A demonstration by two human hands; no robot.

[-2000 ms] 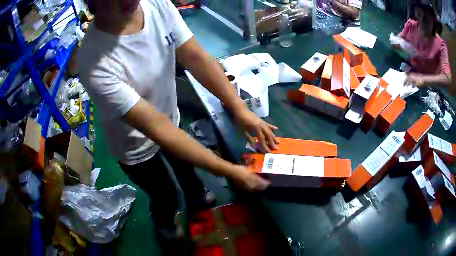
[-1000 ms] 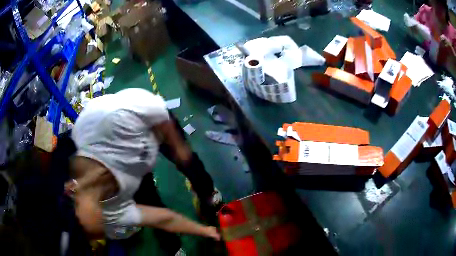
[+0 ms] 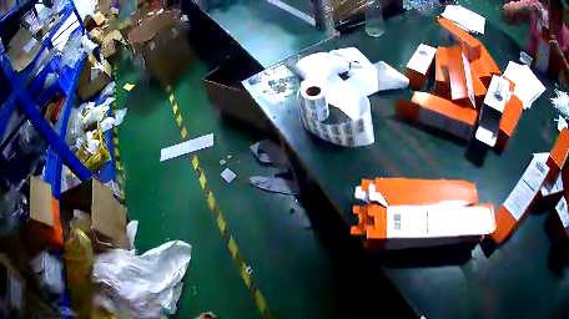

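Note:
Neither of my hands is in view. Flat orange and white cartons lie stacked near the table's left edge, with a barcode label at the left of the top white panel. Beyond them, a label roll with a dark core stands on the table. Its printed backing strip curls around to the right and joins a loose white heap.
Erected orange boxes are piled at the far right, with more at the right edge. A clear bottle stands at the far table edge. Crumpled plastic film, an open carton and blue shelving are at left.
The person in the white shirt, who leaned over the cartons and then bent down to the red stool, is gone from view. The red stool is gone too. The camera view has shifted.

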